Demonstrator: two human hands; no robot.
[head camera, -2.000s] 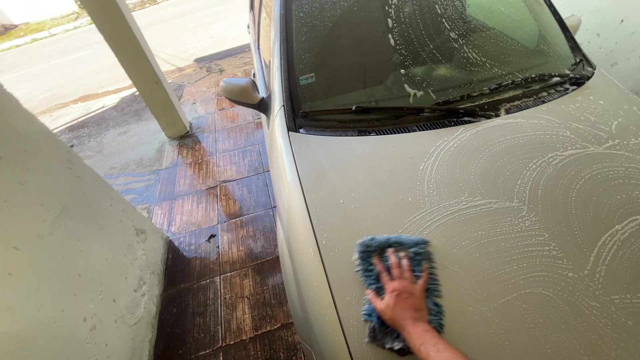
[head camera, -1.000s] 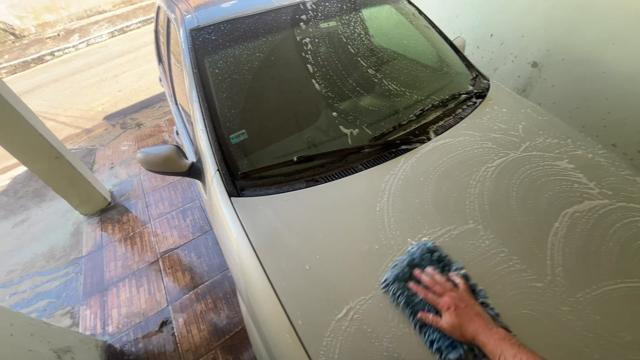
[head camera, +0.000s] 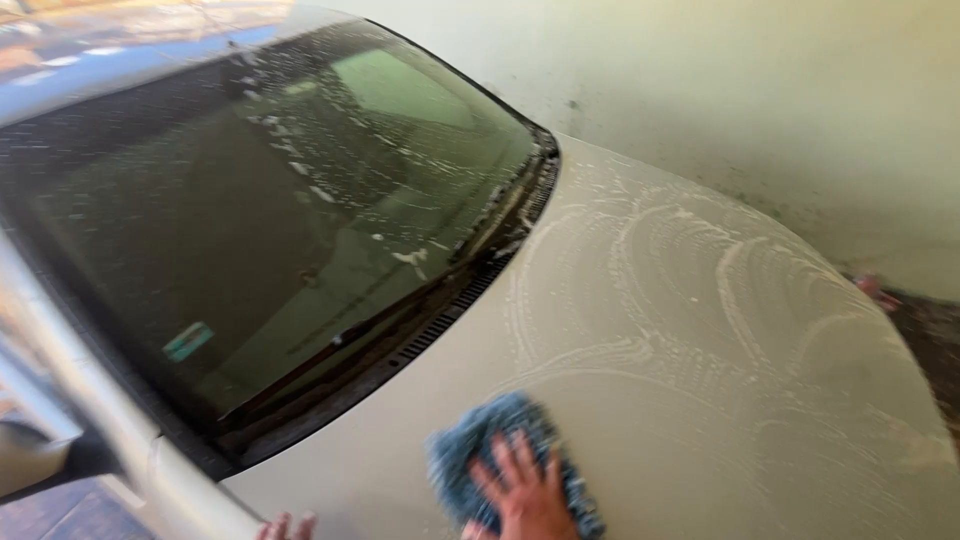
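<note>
My right hand (head camera: 525, 495) lies with spread fingers on a blue shaggy microfiber wash mitt (head camera: 480, 435), pressing it against the car hood (head camera: 645, 442) at bottom centre. Curved streaks of white suds cover much of the hood's right side. At the bottom edge, the fingertips of my left hand (head camera: 289, 527) show beside the hood's near corner, apart and with nothing visible in them; the rest of that hand is out of frame. The windshield (head camera: 247, 210) has foam spots and water drops on it.
A wiper arm (head camera: 330, 345) lies along the windshield's base above the black cowl grille (head camera: 442, 322). The side mirror (head camera: 34, 457) sticks out at lower left. A pale wall (head camera: 750, 97) stands beyond the car. A small blurred pinkish thing (head camera: 877, 292) shows past the hood's far edge.
The mitt under my right hand has moved over the hood, closer to the windshield's base. My left fingertips have come into view. The view has swung right and nearer the windshield.
</note>
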